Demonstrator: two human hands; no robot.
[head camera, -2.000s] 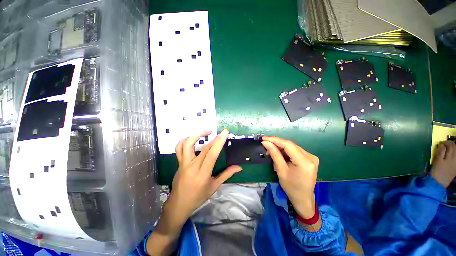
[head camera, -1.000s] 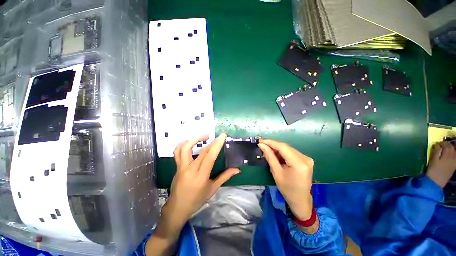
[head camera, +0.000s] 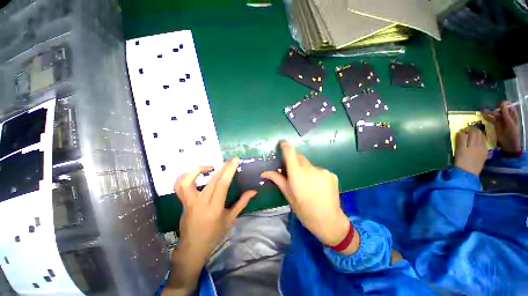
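Note:
A small circuit board covered with a black sticker lies on the green mat at the bench's front edge. Its top edge shows silver spots. My left hand is bare; its index fingertip touches the board's top left corner and its thumb is near the lower edge. My right hand is bare; its thumb lies on the board's right part and its index finger is at the top right corner. The two hands hold the board between them. A white liner sheet with small black pads lies behind my left hand, which covers its lower end.
Several covered boards lie on the green mat to the right. Clear blister trays stand at left, with a curved sticker sheet on them. A stack of sheets lies at the back. Another person's hands work over a yellow sheet at right.
The view has turned right, so things sit further left. My right thumb has moved onto the board's face and the index finger has straightened. The other person's second hand now shows.

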